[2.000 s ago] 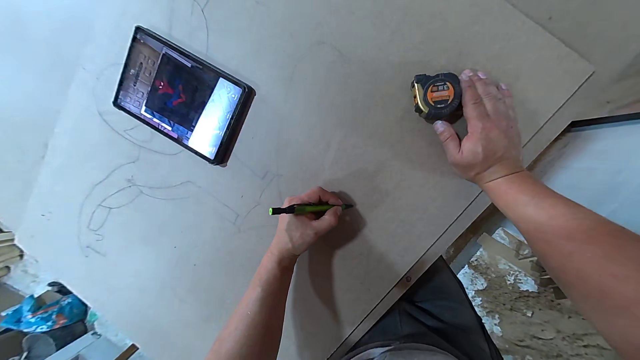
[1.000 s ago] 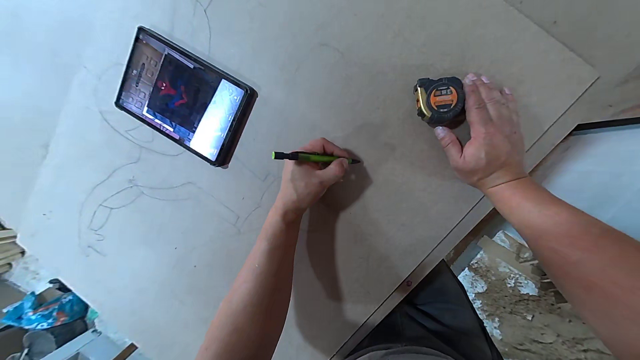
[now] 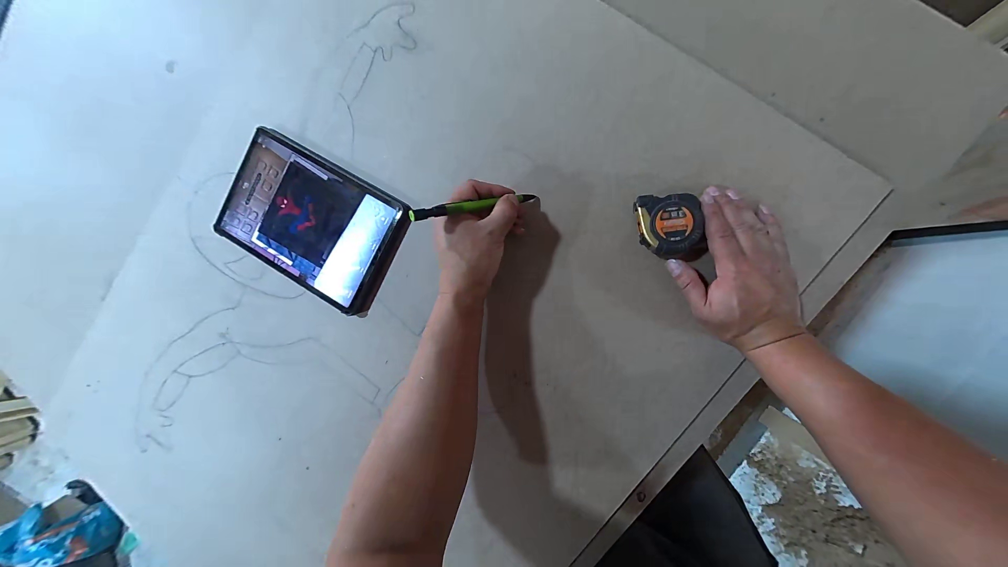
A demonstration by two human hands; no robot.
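Between the fingers of my left hand is a green and black pencil or pen, its tip pointing right, just over the pale board. My right hand lies flat on the board, fingers spread, its fingertips beside a black and orange tape measure. A phone in a dark case rests tilted on the board left of my left hand, showing a picture of a red and blue costumed figure. Faint pencil outlines of a figure run around and below the phone, partly hidden by it.
The board's edge runs diagonally at the lower right, with dark cloth and a rough, stained floor beyond. A blue plastic bag lies at the lower left, below wooden strips. A white panel with a black edge is at the right.
My left hand has moved up the board with the pencil or pen, whose back end now meets the phone's corner in view. My right hand and the tape measure have stayed in place.
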